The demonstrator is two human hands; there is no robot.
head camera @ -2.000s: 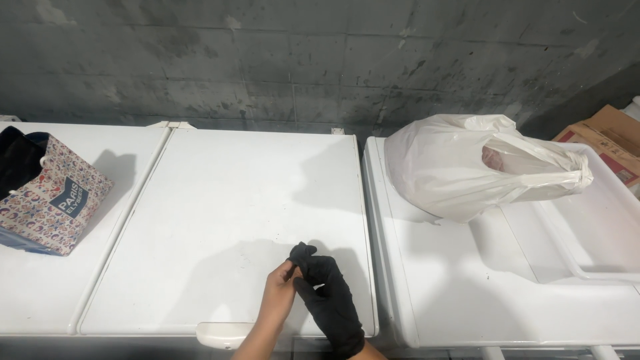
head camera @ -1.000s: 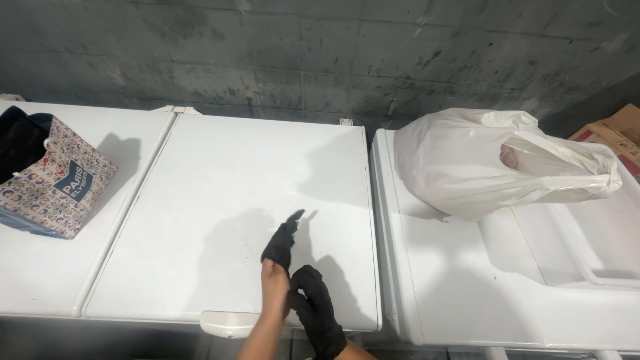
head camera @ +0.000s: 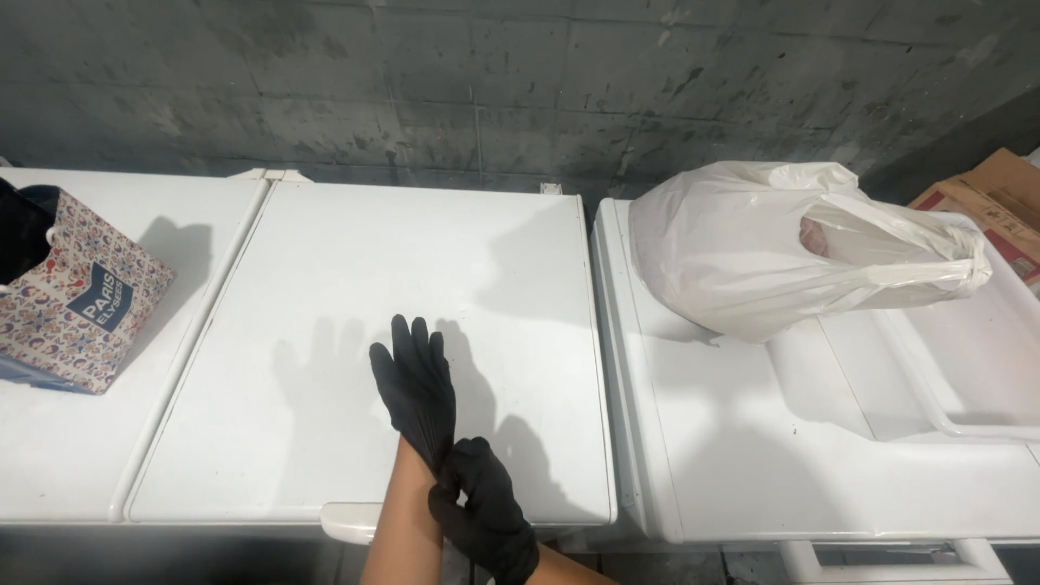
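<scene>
My left hand [head camera: 416, 378] wears a black glove, its fingers apart and pointing away from me, with nothing in them. The glove's cuff is stretched at the wrist, where my right hand [head camera: 481, 508], also in a black glove, pinches it between thumb and fingers. Both hands are over the front part of a white chest freezer lid [head camera: 341, 268], near its handle [head camera: 351, 520]. The forearms cross close together at the bottom of the view.
A patterned paper gift bag [head camera: 97, 305] with dark contents stands on the left lid. On the right-hand white freezer [head camera: 747, 487] lie a full white plastic bag [head camera: 731, 252] and a white plastic tray [head camera: 934, 390]. A cardboard box [head camera: 987, 195] stands behind, near the grey wall [head camera: 487, 89].
The black glove, bunched at my left fingers two seconds ago, now covers my left hand down to the wrist. My right hand has moved from the fingers to the cuff.
</scene>
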